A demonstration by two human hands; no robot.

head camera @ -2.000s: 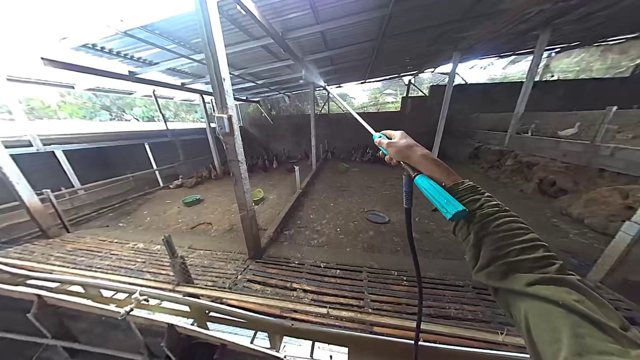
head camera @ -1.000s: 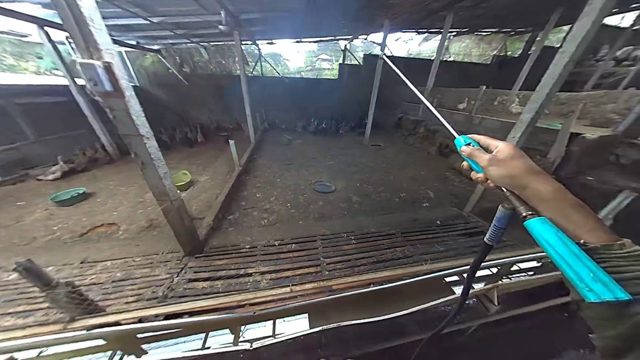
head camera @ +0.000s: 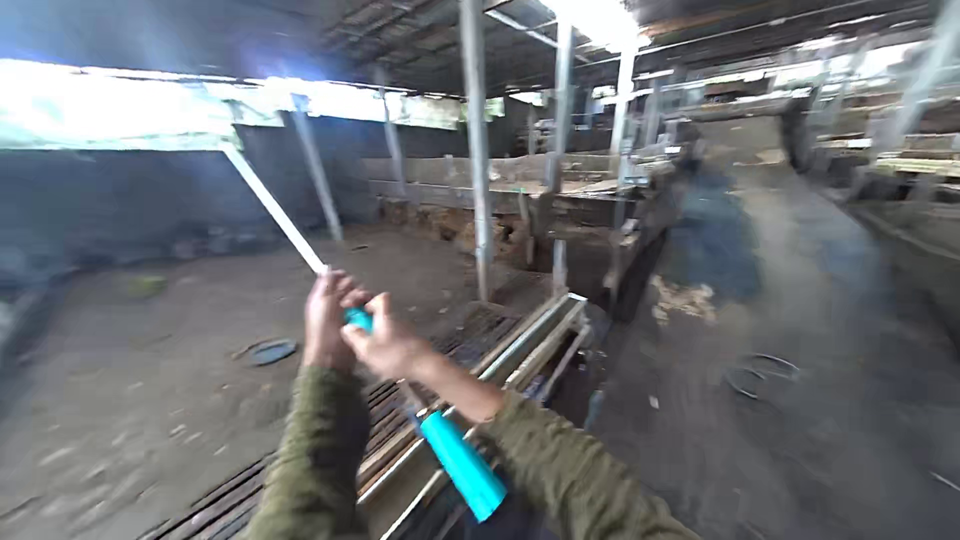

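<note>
A spray lance (head camera: 277, 214) with a turquoise handle runs from both hands up to the left; its tip lies against the bright gap above the dark wall. My right hand (head camera: 390, 341) is closed around the turquoise grip. Just ahead of it, my left hand (head camera: 330, 311) wraps the lance near its base. Below the right wrist the turquoise rear sleeve (head camera: 463, 465) sticks out. Blur hides the exact finger positions, and no spray can be made out at the tip.
A slatted wooden floor (head camera: 225, 491) edges the dirt pen, where a blue round dish (head camera: 271, 352) lies. Metal posts (head camera: 478, 150) hold up the roof. A trough-like rail (head camera: 536, 337) runs beside the slats. Right of it is a walkway (head camera: 750, 450) with a coiled loop (head camera: 761, 375).
The left hand, unseen in both earlier frames, is now on the lance in front of the right hand. The view has swung far to the right, showing the walkway.
</note>
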